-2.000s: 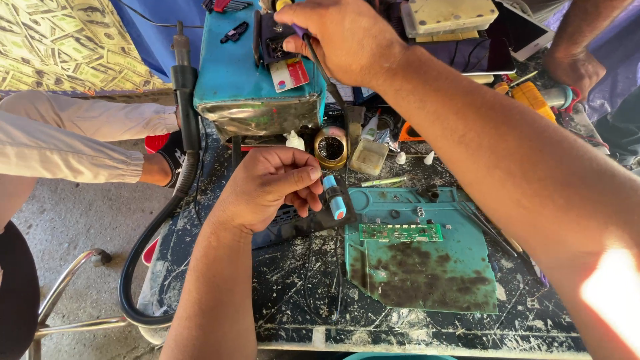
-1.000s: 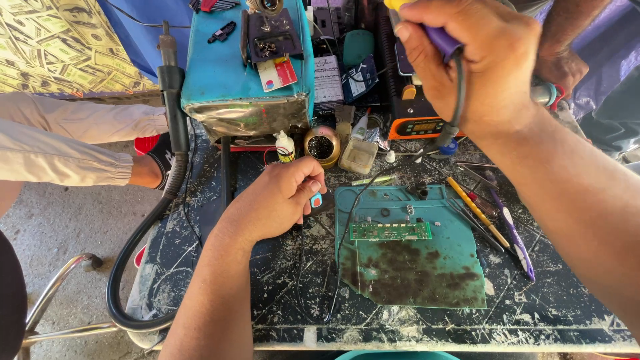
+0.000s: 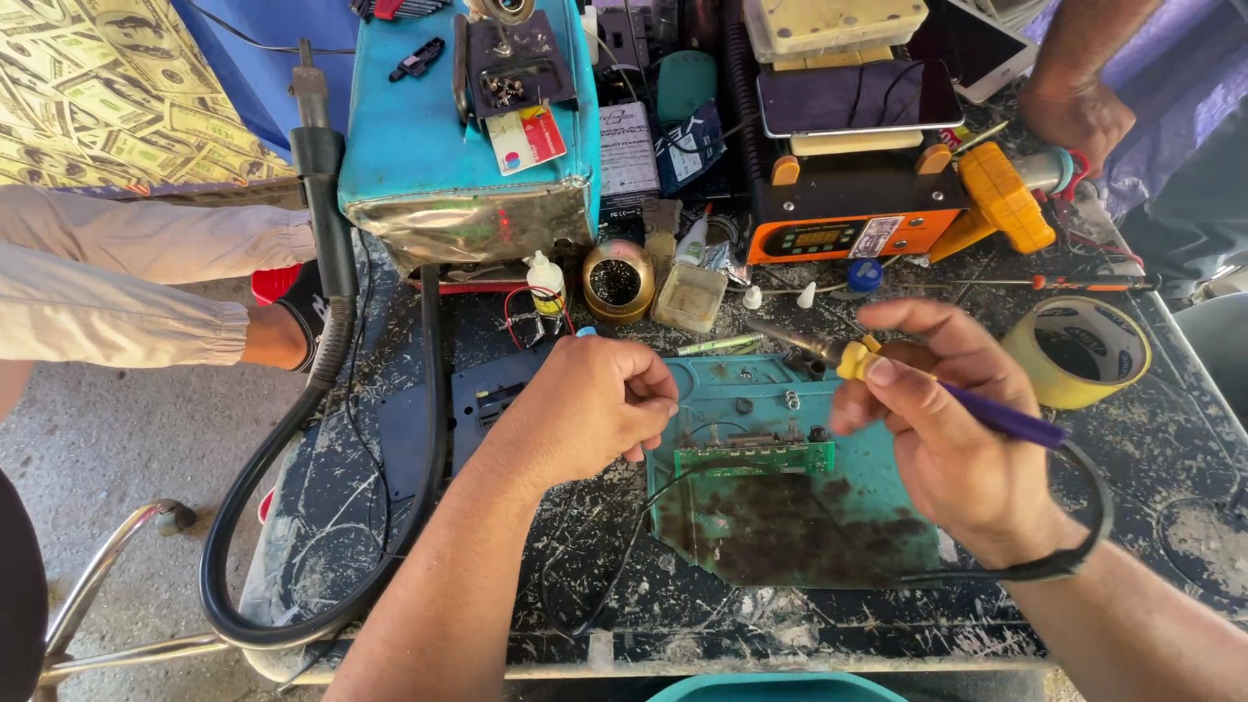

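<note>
My right hand [image 3: 946, 419] grips a soldering iron [image 3: 907, 380] with a yellow collar and purple handle, its tip pointing left above the mat. Its cord loops under my right wrist. Left of the mat my left hand [image 3: 585, 409] has its fingers curled; a bit of light blue shows behind the knuckles, and the fingers hide most of what it holds. A green circuit board [image 3: 756, 460] lies on the stained teal silicone mat [image 3: 799, 536], between the two hands. Small springs [image 3: 793, 399] and parts sit near the board's upper edge.
Behind stand a brass pot [image 3: 618, 283], a small clear box [image 3: 689, 296], a dropper bottle [image 3: 546, 283] and an orange soldering station [image 3: 848, 219]. A tape roll [image 3: 1077, 353] is at right. A thick black hose [image 3: 219, 546] loops at left. Another person's hand [image 3: 1077, 122] rests at back right.
My right hand has come down from the back of the table with the soldering iron to above the mat. The blue cylinder seen earlier in my left hand is now mostly hidden.
</note>
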